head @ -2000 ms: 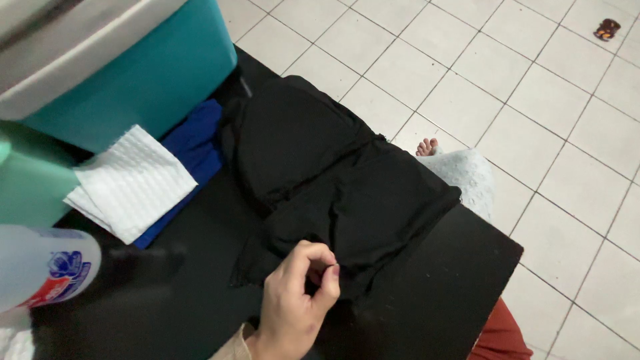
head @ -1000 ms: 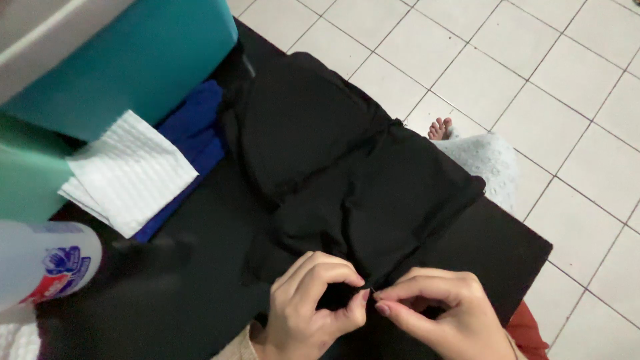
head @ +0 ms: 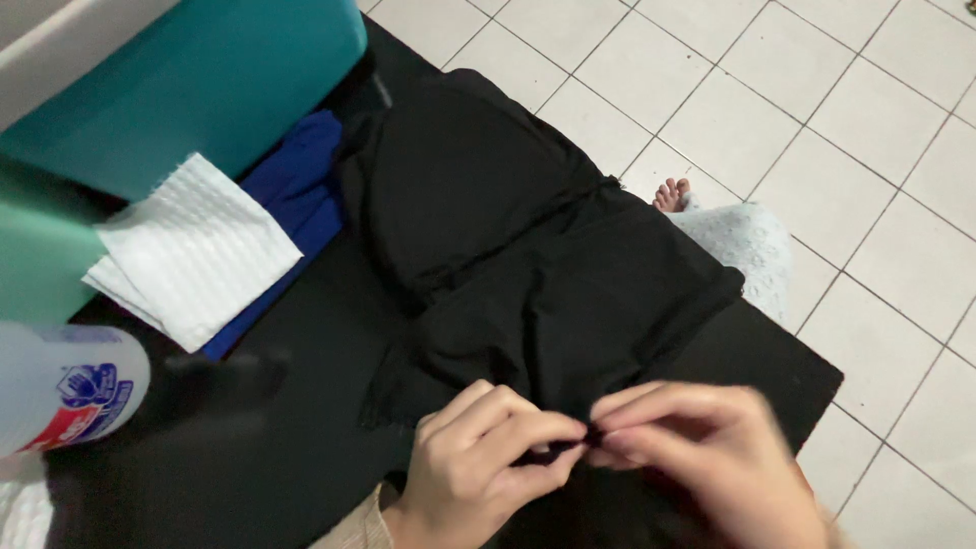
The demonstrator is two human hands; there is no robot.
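Observation:
A black fabric garment (head: 488, 183) lies spread over the black tabletop (head: 305, 427), its far side along the table's edge. At its near edge my left hand (head: 496, 457) pinches a small dark bit of the fabric between thumb and index finger. My right hand (head: 686, 442) pinches the same spot from the other side, and the fingertips of both hands almost meet. What exactly lies between the fingertips is too small and dark to tell.
On the left are a teal container (head: 229, 84), a light green container (head: 46, 252), a folded white cloth (head: 202, 244) over blue fabric (head: 305, 168), and a plastic bottle (head: 69, 389) with a label. A bare foot (head: 671, 195) and pale patterned fabric (head: 736, 244) show beyond the edge.
My right hand, out of view two seconds ago, has come in from the right and met my left hand at the garment's near edge. The garment stays spread out.

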